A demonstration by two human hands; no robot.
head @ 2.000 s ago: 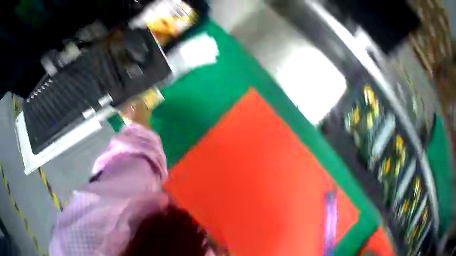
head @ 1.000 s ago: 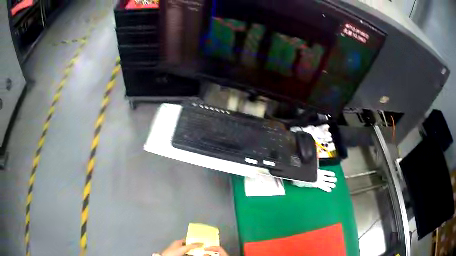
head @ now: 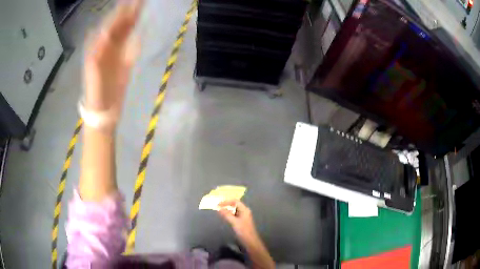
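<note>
The yellow sticky notes (head: 229, 194), with a paler part at their left, are held low in front of me over the grey floor. My right hand (head: 237, 214) pinches them at their lower right edge. My left hand (head: 109, 65) is raised at the upper left, blurred, away from the notes, with its fingers extended and nothing visible in it. A pale band is on my left wrist, above a pink sleeve.
A black keyboard (head: 363, 165) on a pale tray (head: 301, 152) stands at right, below a dark monitor (head: 400, 79). The green bench (head: 379, 231) has a red mat (head: 381, 260). A black rack (head: 247, 42) and grey cabinet (head: 29, 63) stand behind.
The view has swung left. Both hands were at the notes; my left hand has let go and risen to the upper left. My right hand keeps the notes.
</note>
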